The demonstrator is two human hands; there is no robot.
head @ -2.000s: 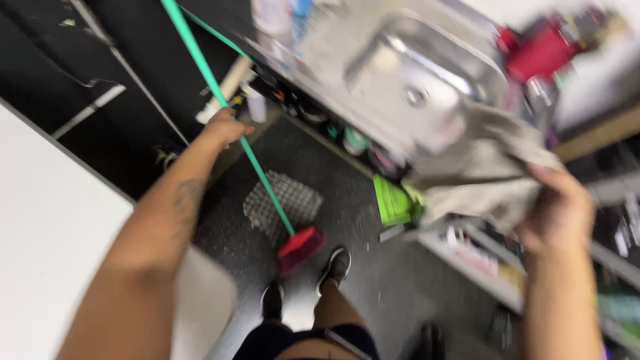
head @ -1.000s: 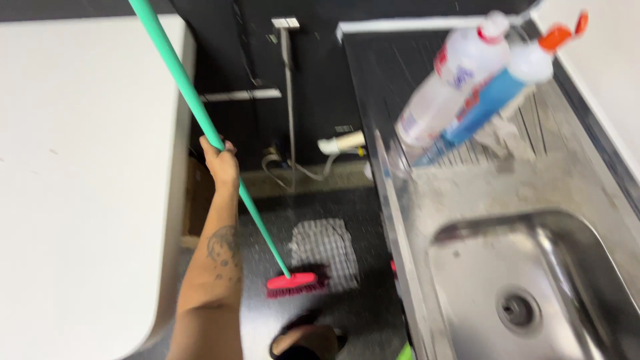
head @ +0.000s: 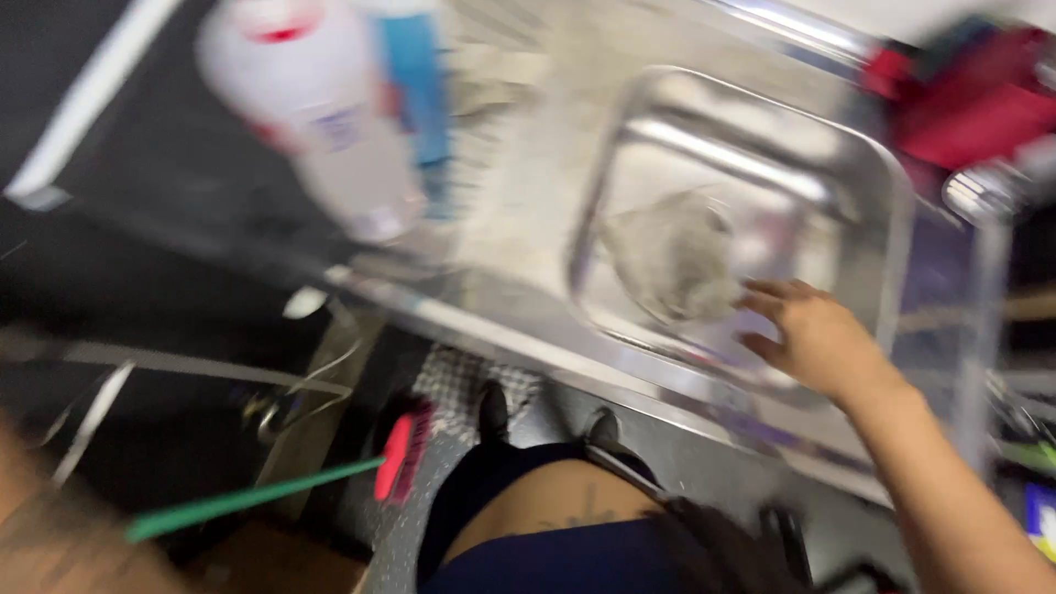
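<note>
A greyish cloth [head: 676, 256] lies crumpled in the stainless steel sink basin [head: 874, 181]. Just to its right is my right hand [head: 804, 334], fingers spread and holding nothing; whether a fingertip touches the cloth cannot be told. At the lower left my left forearm [head: 74, 528] shows blurred, while the left hand itself is out of view. Near that forearm is the green handle of a broom [head: 256, 495]. Its red head [head: 396, 458] is low by the floor, beside a checkered cloth [head: 458, 388] near my feet.
A white bottle with a red top [head: 330, 124] and a blue bottle [head: 417, 91] stand on the drainboard. Red items [head: 973, 107] are right of the basin. Below the sink's front edge are a white pipe end [head: 305, 303] and a cable. A dark wall is at left.
Two seconds ago my right hand held the greyish cloth over the sink's edge; now the cloth lies in the basin and that hand is off it or barely at it. The view has swung strongly.
</note>
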